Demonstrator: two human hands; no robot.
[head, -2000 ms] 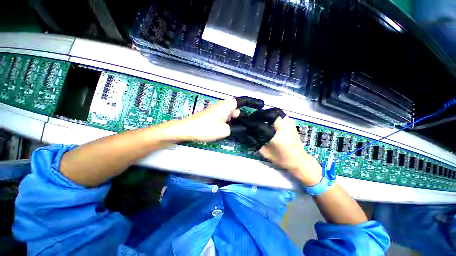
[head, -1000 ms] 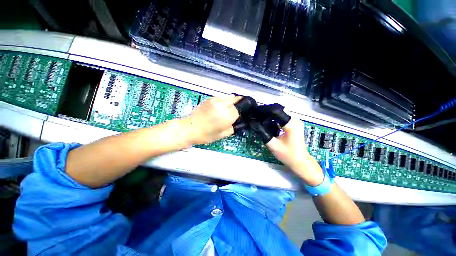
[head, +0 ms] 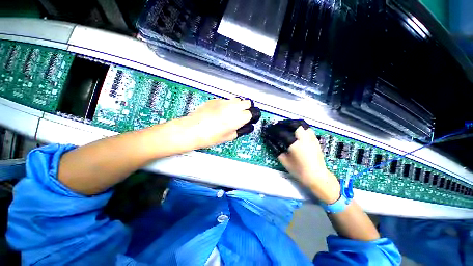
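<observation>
A long row of green circuit boards (head: 244,148) runs between white rails. My left hand (head: 223,120), with black finger cots, is over the boards left of centre, fingers curled. My right hand (head: 295,148), also with black cots, has its fingertips down at the board surface just to the right. A gap shows board between the hands. Whether either hand holds a small component cannot be seen; the dark cots hide it. A light blue wrist strap (head: 339,204) is on my right wrist.
A dark shiny component tray (head: 207,44) with a grey-white label (head: 251,23) lies behind the far rail (head: 181,72). Lower stacked trays (head: 389,111) are to its right. A blue cord (head: 409,151) crosses the boards on the right. A dark gap (head: 82,88) breaks the board row at left.
My hands were together over the boards and are now apart. My right fingertips have come down to the board. The view has shifted slightly.
</observation>
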